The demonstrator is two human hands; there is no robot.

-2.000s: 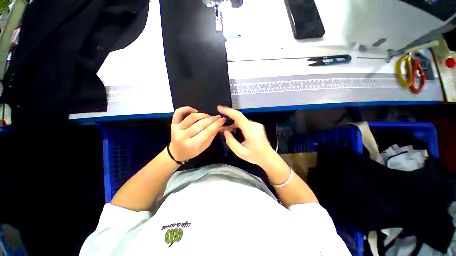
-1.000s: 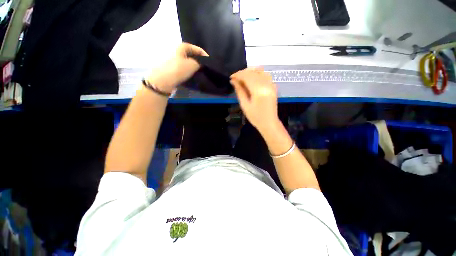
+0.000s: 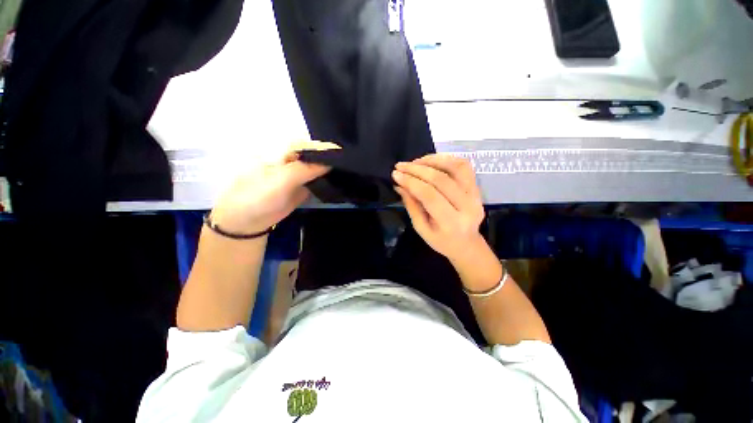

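Note:
The black sleeve panel (image 3: pixel 355 78) lies lengthwise on the white table, from the top edge of the view down to the table's front edge. My left hand (image 3: pixel 268 192) pinches the left corner of its near end. My right hand (image 3: pixel 442 198) pinches the right corner. The near end is lifted and folded open between my hands, with its lower edge at the table's front edge. A small metal machine part (image 3: pixel 395 15) shows at the top, beside the panel. The fingertips of my left hand are partly hidden by the cloth.
A heap of black pieces (image 3: pixel 91 99) lies on the left. A phone (image 3: pixel 583 29), thread snips (image 3: pixel 621 109) and a yellow ring (image 3: pixel 741 144) lie on the right. A printed ruler (image 3: pixel 570 161) runs along the front edge. Below are blue crates (image 3: pixel 570 235) with black cloth and white scraps (image 3: pixel 704 285).
My hands have gone from close together at the panel's end to apart at its two corners, opening the end. The camera view has shifted, and the scissors-like rings have moved to the right rim.

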